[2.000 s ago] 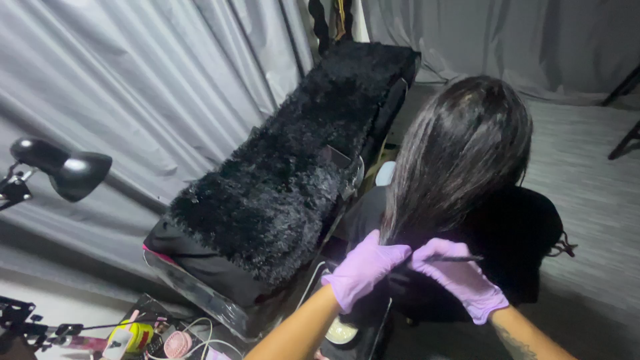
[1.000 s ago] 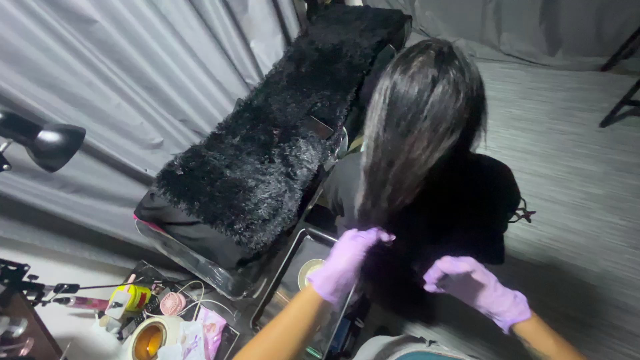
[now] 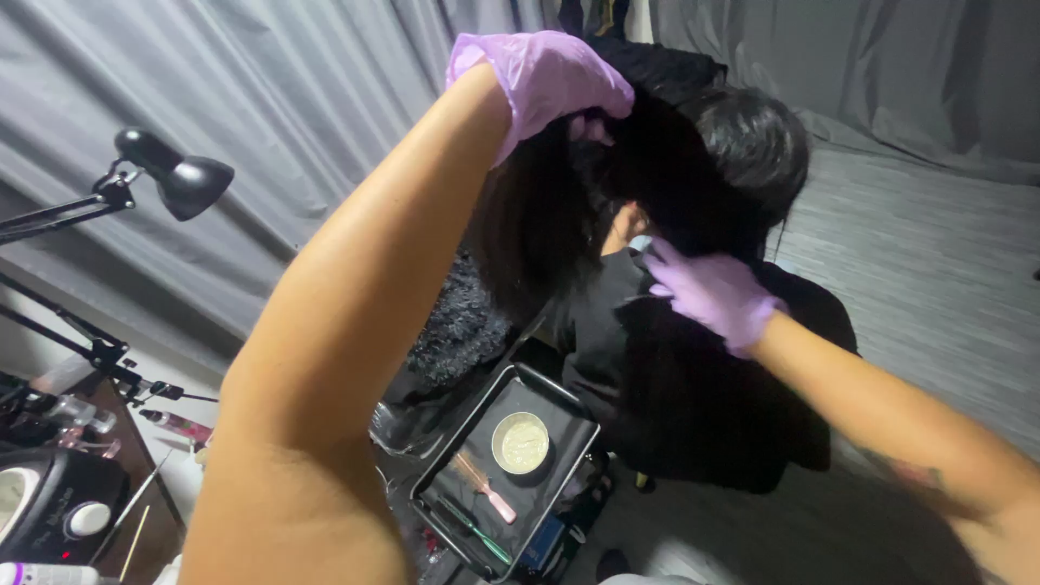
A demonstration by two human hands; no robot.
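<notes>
My left hand (image 3: pixel 552 89), in a thin purple glove, is raised and closed around a bundle of the seated person's long dark hair (image 3: pixel 544 219), which hangs below it. Lower and to the right, my gloved right hand (image 3: pixel 707 292) is at the person's neck and collar, its fingers extended near the ear. A small pale blue piece (image 3: pixel 640 243) shows by its fingertips; whether the hand holds it, I cannot tell. The person wears a black garment (image 3: pixel 699 390) and has their back to me.
Below my hands, a black tray (image 3: pixel 536 532) holds a bowl of pale cream (image 3: pixel 521 443), a pink-handled brush (image 3: pixel 497 504) and a green-handled tool (image 3: pixel 487 543). A black desk lamp (image 3: pixel 195 183) and a black warmer (image 3: pixel 61 504) are at left. A bed with black fur cover (image 3: pixel 459 333) stands behind.
My left hand has risen to the upper left, lifting the long hair that hung down the person's back. My right hand has moved up to the person's neck. The ear is now exposed.
</notes>
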